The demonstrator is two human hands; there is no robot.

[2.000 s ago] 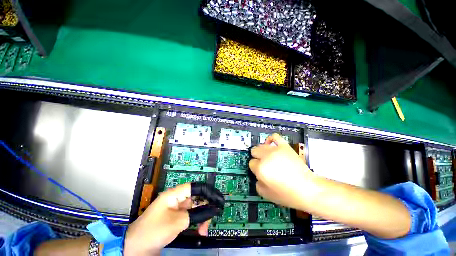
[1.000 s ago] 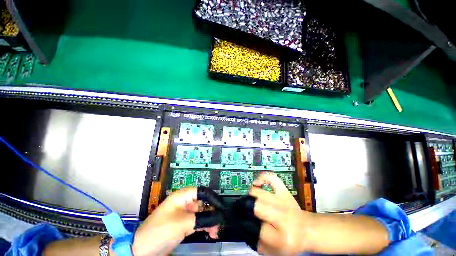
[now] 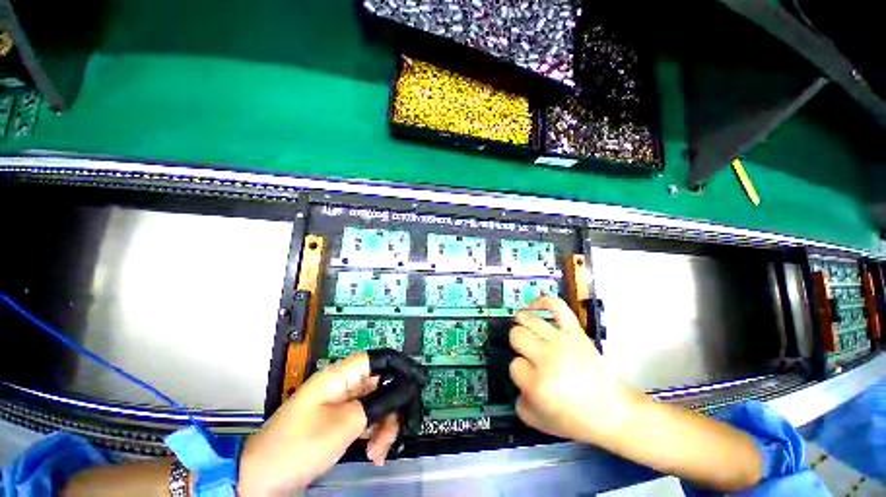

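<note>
A black carrier (image 3: 442,215) lies in front of me, with green circuit boards (image 3: 455,292) in columns and rows. My left hand (image 3: 330,413), with black finger cots, is over its lower left part. Its thumb and fingers are curled; small pieces showed inside the curl earlier, but whether they are there now is hard to see. My right hand (image 3: 559,359) is over the right column, its bare thumb and index fingertips together at the lower edge of a board in the second row. Any component between them is too small to tell. My right hand hides boards beneath it.
Beyond the rail, bins of silver (image 3: 495,29), yellow (image 3: 461,104) and dark components (image 3: 607,126) sit on the green bench (image 3: 223,107). A yellow stick (image 3: 745,182) lies right. Another carrier (image 3: 843,306) is at far right. A blue cord (image 3: 92,354) runs to my left wrist.
My right hand first moved from the upper right boards down beside my left hand, then back up to the right column. My left hand stays curled at the lower left.
</note>
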